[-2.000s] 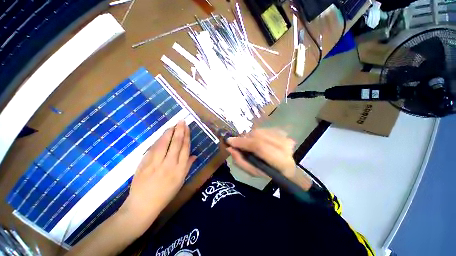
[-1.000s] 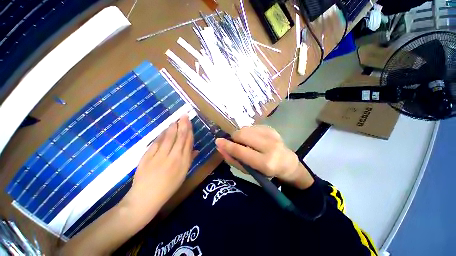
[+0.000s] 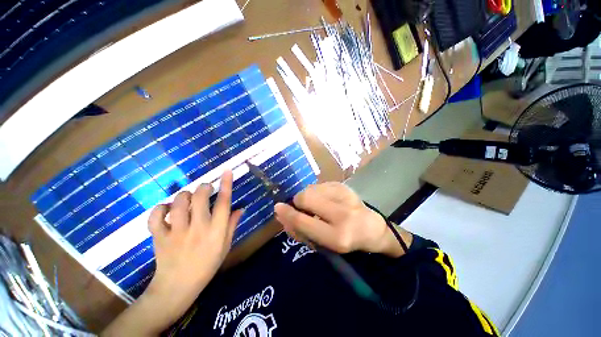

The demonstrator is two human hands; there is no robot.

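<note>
The blue solar panel (image 3: pixel 138 158) lies flat before me, with silver lines and a wide white strip (image 3: pixel 118 243) along it. My left hand (image 3: pixel 194 240) rests palm down on the panel, fingertips on a narrower white strip (image 3: pixel 238 167); whether it grips the strip cannot be told. My right hand (image 3: pixel 333 217) holds the soldering iron (image 3: pixel 273 191) like a pen. Its metal tip is at the white strip, just right of my left fingertips. Narrow white strips edge both panel ends.
A pile of silver and white strips (image 3: pixel 349 99) lies at upper right, another (image 3: pixel 29 289) at lower left. A long white strip (image 3: pixel 125 72) borders a dark panel stack. The iron stand's yellow sponge (image 3: pixel 404 45), a black fan (image 3: pixel 560 138) and a cardboard box (image 3: pixel 478 181) are right.
The view has shifted, so the panel appears further right. The iron's tip has moved from the panel's right edge inward to the white strip. My left fingers have bent and moved left along the panel.
</note>
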